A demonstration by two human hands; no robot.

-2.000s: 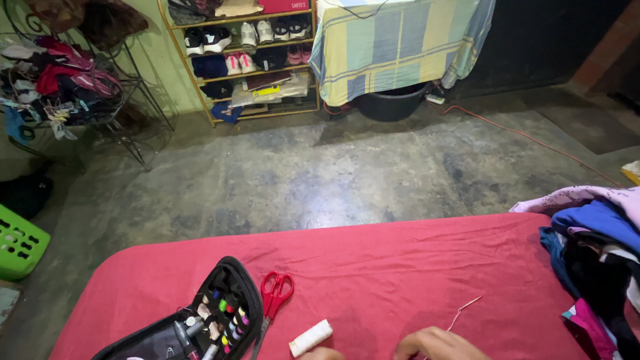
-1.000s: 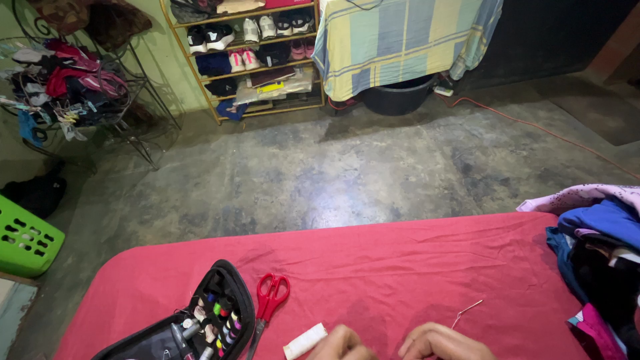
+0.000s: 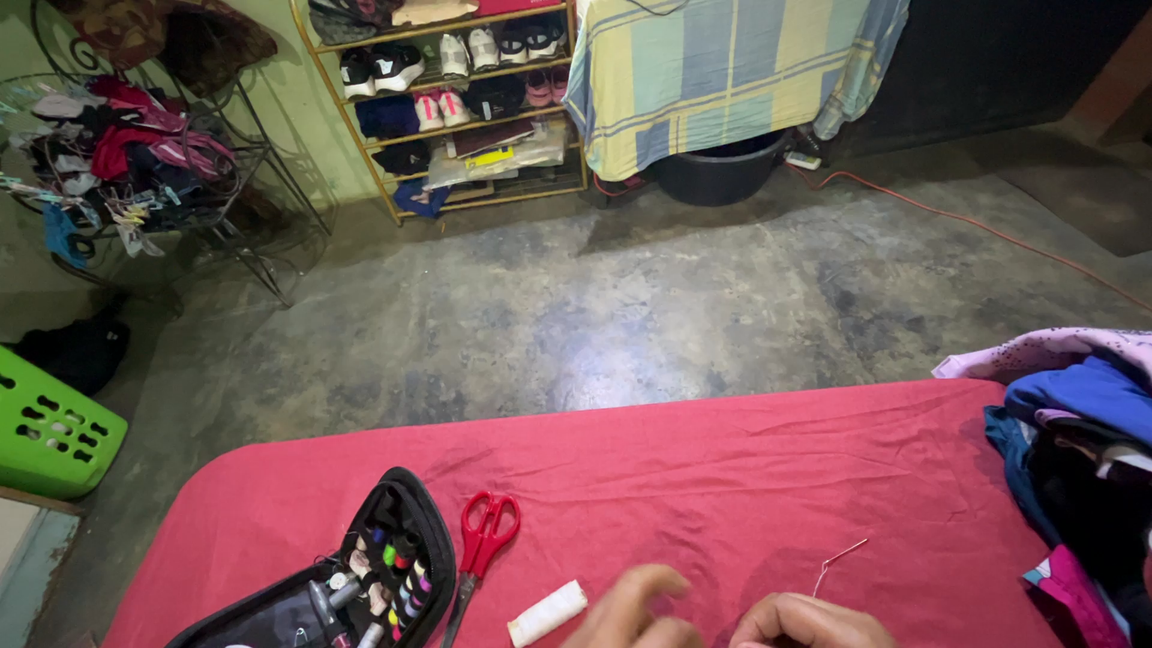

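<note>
At the bottom edge of the head view, my left hand (image 3: 634, 612) is beside a white thread spool (image 3: 547, 614), its index finger raised and blurred; what its lower fingers do is cut off. To its right, my right hand (image 3: 810, 623) has its fingers bent together. White thread rises from behind that hand to a sewing needle (image 3: 846, 551) just above it; whether the fingers pinch the thread is hidden. Left of the spool lie red-handled scissors (image 3: 486, 540), against an open black sewing kit (image 3: 430, 549) holding small coloured spools.
A red cloth (image 3: 720, 468) covers the surface before me. A clothes pile (image 3: 1071, 405) lies at its right end. Beyond are the concrete floor, a shoe rack (image 3: 468, 130), a black tub (image 3: 720, 175), a green basket (image 3: 58, 441) and a metal stand heaped with clothes (image 3: 135, 153).
My left hand has moved right, away from the spool's end, and come further into view. The right hand remains near the needle and thread.
</note>
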